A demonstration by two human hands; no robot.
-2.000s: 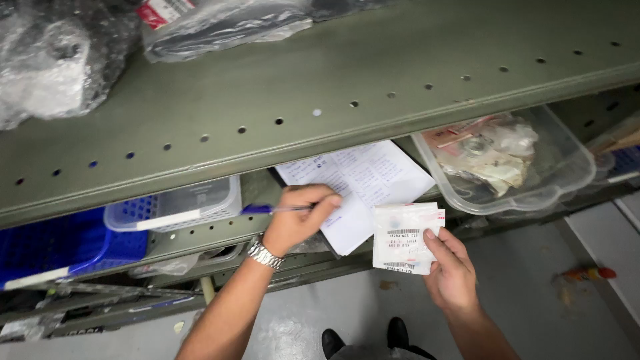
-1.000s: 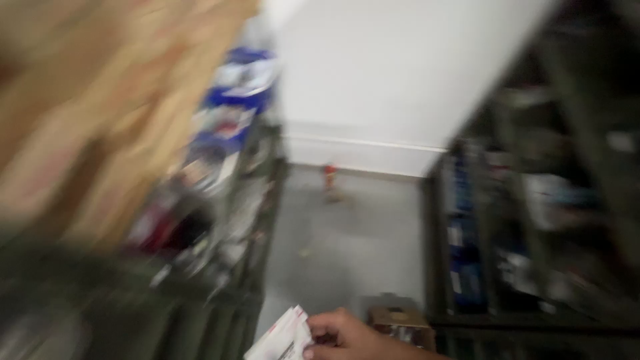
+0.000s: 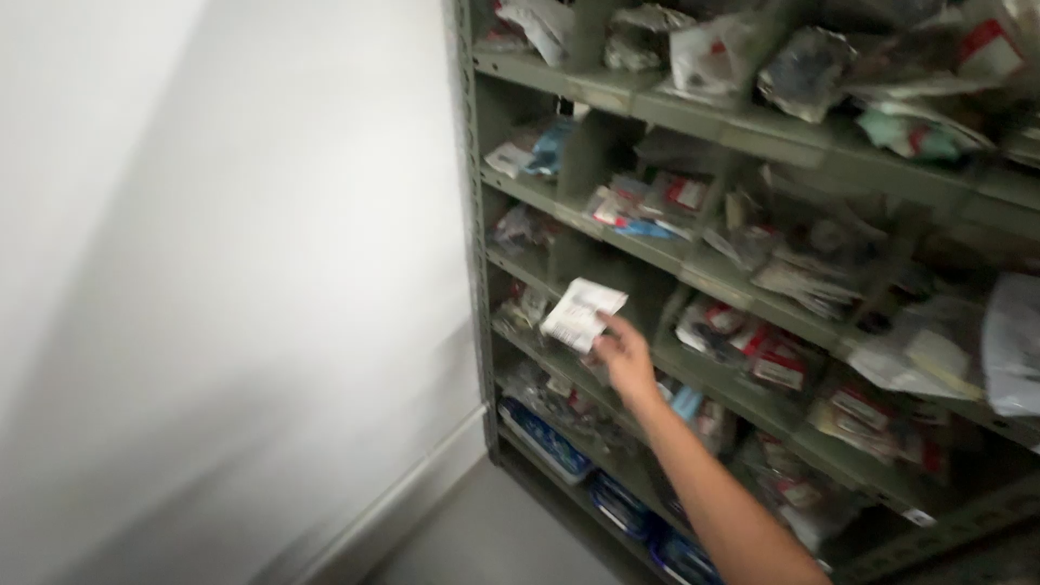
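Observation:
My right hand reaches in from the lower right and holds a small white printed packet or slip between thumb and fingers. The packet bears writing and a barcode, too blurred to make out. Behind it stand the compartments of a green metal shelving unit, and the hand is in front of the middle rows. Bagged parts with red and white labels lie in a compartment to the right of the hand. My left hand is out of view.
A white wall fills the left side and meets the grey floor below. More bagged parts sit in the upper compartments. Blue baskets with bagged contents stand on the lowest shelf. A perforated metal upright edges the unit.
The view has swung from the shelf with the papers to another shelving unit. The right hand still holds the white packet. My left hand, with a pen two seconds ago, has left the view.

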